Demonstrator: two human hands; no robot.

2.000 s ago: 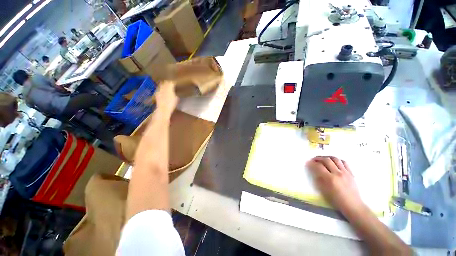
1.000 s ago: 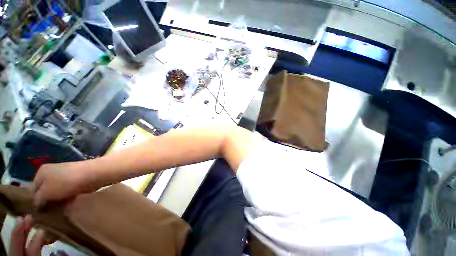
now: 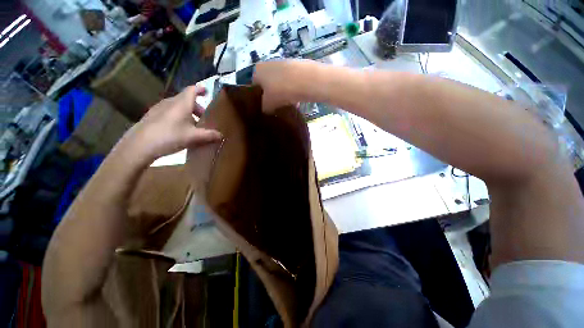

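A brown bag body (image 3: 323, 240) is held up in front of me with its mouth open and its inside dark. A thin line with a metallic glint shows low at the mouth. My right hand (image 3: 275, 86) grips the far top edge, its fingertips partly hidden by the bag. My left hand (image 3: 182, 125) is at the left edge, with the thumb and fingers apart; whether it grips the cloth is unclear. The pale template plate with yellow edges (image 3: 336, 150) lies behind the bag on the machine table.
More brown bag bodies (image 3: 157, 195) lie at the left. The sewing machine (image 3: 291, 32) stands behind my hands. A dark screen (image 3: 430, 22) and a clear bag of dark pieces (image 3: 388, 32) are at the upper right. Blue crates and cardboard boxes (image 3: 128, 80) stand at the upper left.
The view has swung back toward the machine. The bag body, bunched at the lower left before, is now upright with its mouth open. My left hand has risen to the bag's left edge.
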